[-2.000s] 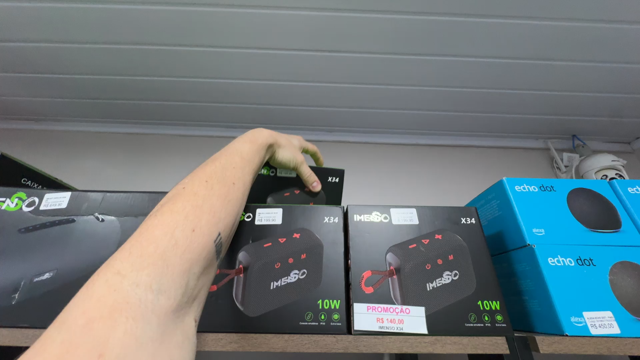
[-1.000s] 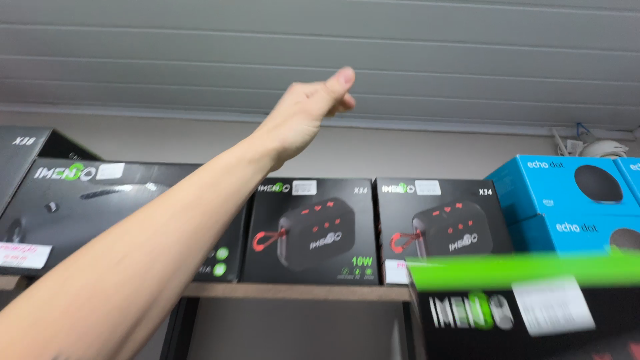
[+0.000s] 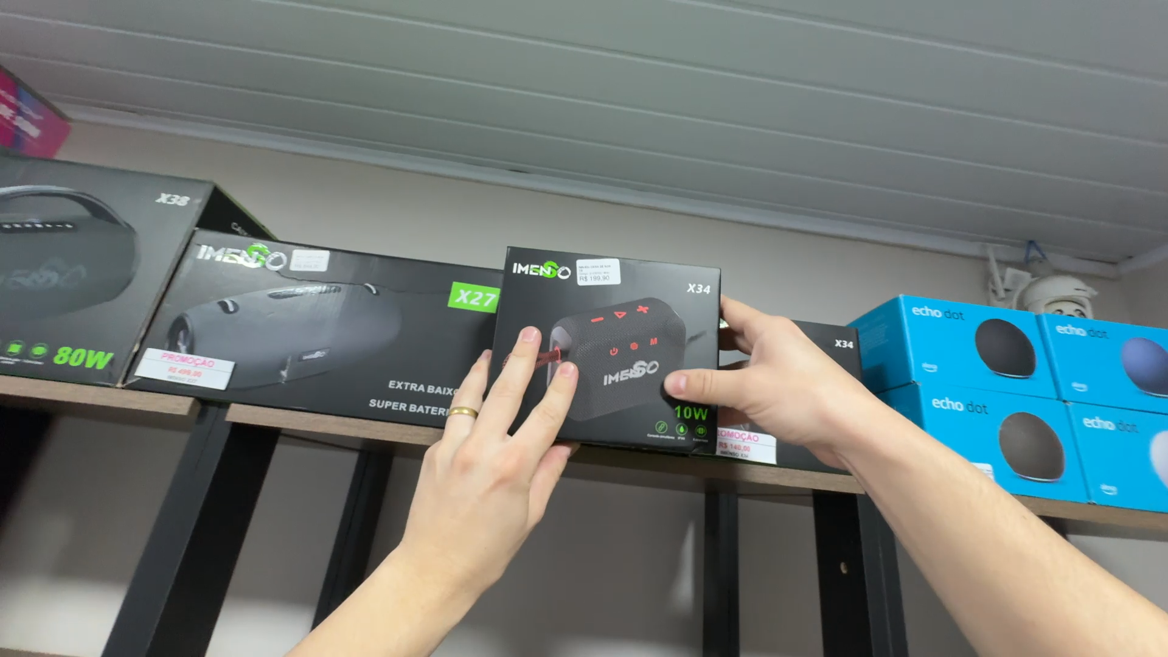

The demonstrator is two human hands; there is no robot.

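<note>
A black Imenso X34 speaker box (image 3: pixel 639 283) stands at the shelf's front edge, slightly tilted, between my two hands. My left hand (image 3: pixel 493 465), with a ring on one finger, lies over its lower left front, fingers spread upward and thumb near the bottom edge. My right hand (image 3: pixel 776 383) grips the box's right side, its thumb on the front face and its fingers at the side and behind. Another X34 box (image 3: pixel 830 365) is partly hidden behind my right hand. Whatever stands directly behind the box between my hands cannot be seen.
The wooden shelf (image 3: pixel 319 425) also carries a long black X27 speaker box (image 3: pixel 429 319), a larger X38 speaker box (image 3: pixel 173 237) and stacked blue Echo Dot boxes (image 3: pixel 940 365). A white camera-like device (image 3: pixel 1054 297) is behind them. The panelled ceiling (image 3: pixel 639 82) is close above; black uprights (image 3: pixel 187 529) stand below.
My right hand now holds the side of an X34 box at the shelf edge, and my left hand is on its front. One second ago a similar box was close at the lower right, and one arm reached upward.
</note>
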